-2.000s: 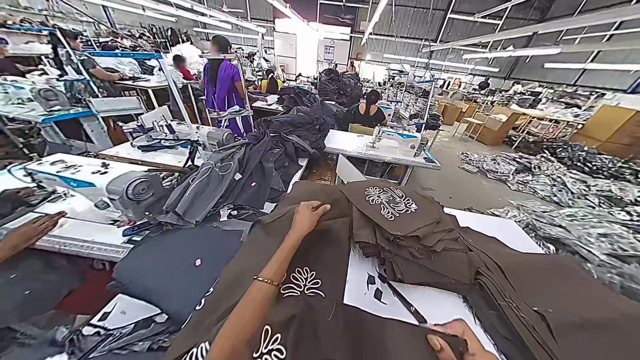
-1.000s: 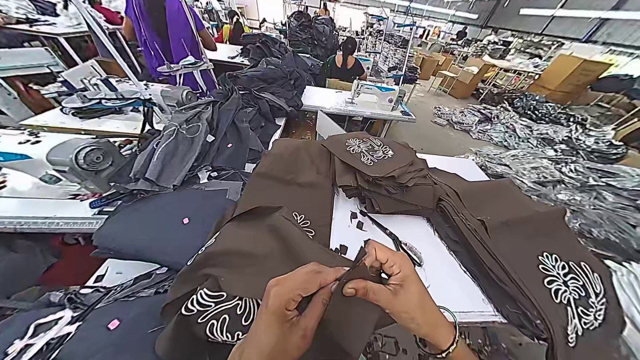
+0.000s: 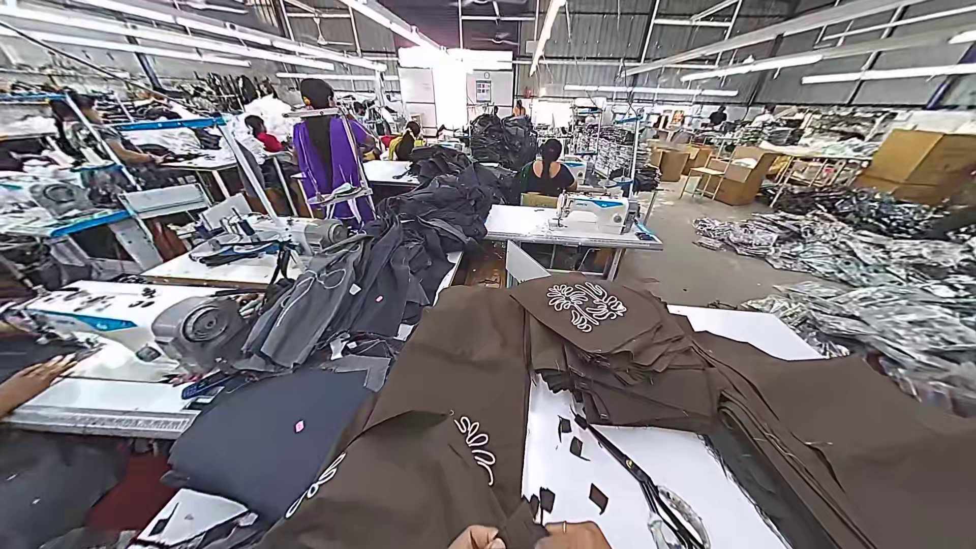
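At the bottom edge, my left hand point(image 3: 477, 537) and my right hand point(image 3: 572, 535) pinch the edge of a brown fabric panel point(image 3: 396, 488) between them; both are mostly cut off by the frame. White looped embroidery marks this panel. Scissors point(image 3: 637, 473) with dark blades lie on the white tabletop point(image 3: 564, 465), right of my right hand. Small dark fabric scraps point(image 3: 598, 498) are scattered beside them. Beyond lies a stack of brown cut pieces point(image 3: 610, 335), its top one embroidered in white. More brown panels point(image 3: 862, 427) are piled on the right.
On the left, a co-worker's hand point(image 3: 38, 381) rests near a sewing machine point(image 3: 137, 320). Dark grey garments point(image 3: 396, 259) heap up ahead, beside another sewing machine point(image 3: 595, 213). A person in purple point(image 3: 328, 152) stands behind. Bundles point(image 3: 877, 282) cover the floor at right.
Two seconds ago my right hand was on the scissors and my left lay on the brown fabric. The scissors now lie on the table, and both hands hold the panel's edge.
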